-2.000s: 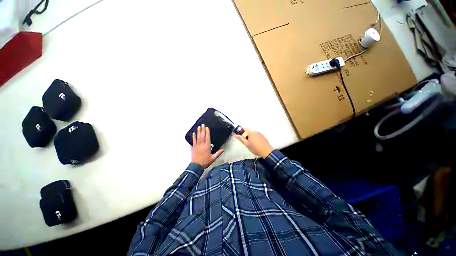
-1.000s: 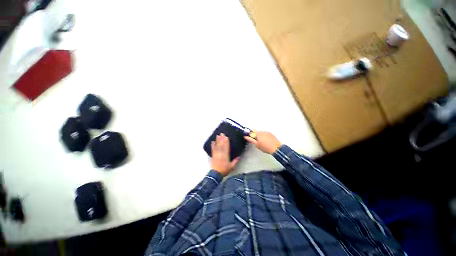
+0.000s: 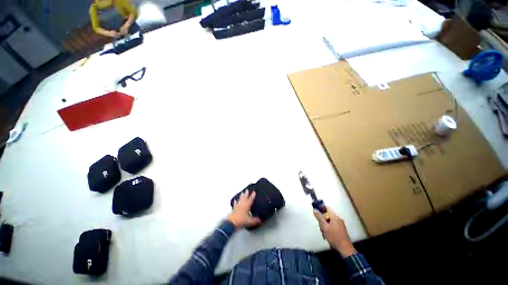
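A small black zipped bag (image 3: 268,199) lies on the white table near its front edge. My left hand (image 3: 243,210) holds it at its left side, fingers over the top. My right hand (image 3: 333,227) grips the dark handle of a silver-ended hand tool (image 3: 307,186), to the right of the bag. The tool's shiny end points up and away from me and does not touch the bag. No logo shows on the held bag.
Several black bags (image 3: 133,196) lie at the left. A red panel (image 3: 97,111) lies behind them. Cardboard (image 3: 348,161) on the right bears a power strip (image 3: 394,153) and a white cylinder (image 3: 445,126). A person (image 3: 114,19) works at the far left edge.
The view has tilted up, showing the far table. My right hand has moved the tool off the bag to the right. My left hand now holds the bag's left side instead of lying on top.
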